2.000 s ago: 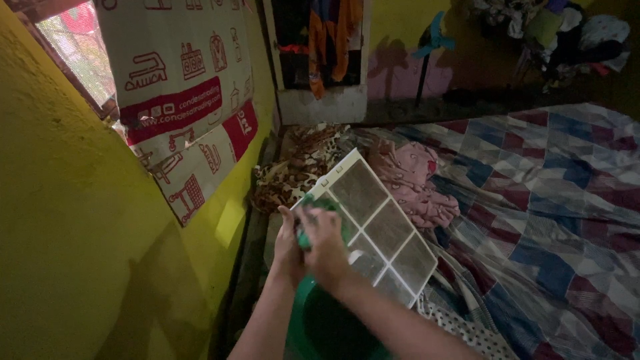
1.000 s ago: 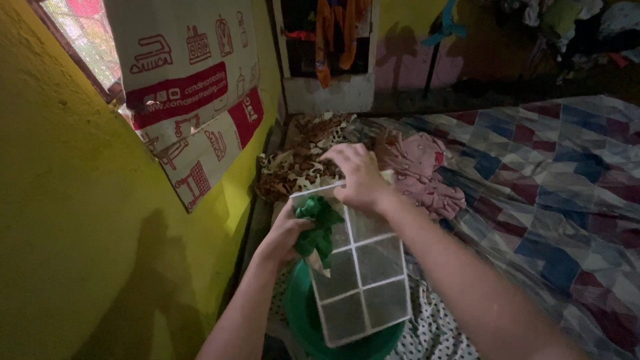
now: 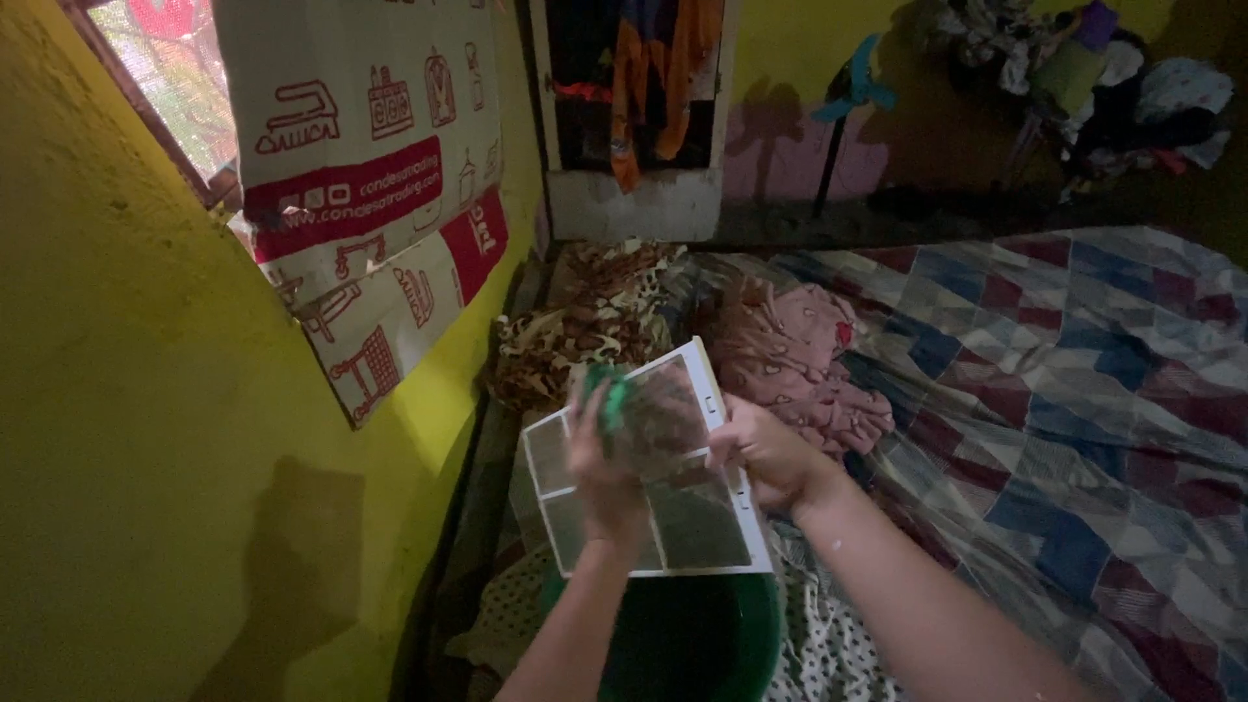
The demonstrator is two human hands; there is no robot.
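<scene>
A white-framed mesh filter panel (image 3: 704, 522), split into rectangular panes, is held tilted above a green plastic basin (image 3: 770, 639). My right hand (image 3: 770, 453) grips the panel's right edge, fingers over the frame. My left hand (image 3: 604, 468), blurred, lies over the panel's mesh and holds a green cloth (image 3: 609, 395) near the upper left edge. Whether the cloth presses on the mesh is unclear from the blur. The inside of the basin is dark, and the panel and my left forearm hide part of its rim.
Polka-dot fabric (image 3: 829, 624) lies around the basin. Beyond are a brown patterned cloth (image 3: 575, 341) and a pink garment (image 3: 790, 361). A patchwork-print sheet (image 3: 1053, 390) spreads to the right. The yellow wall (image 3: 195, 390) with a hanging printed sheet (image 3: 390, 195) stands close on the left.
The panel has turned and tilted in my hands. My right hand has moved from its top edge to its right side. The left hand, with the green cloth, has moved across the panel.
</scene>
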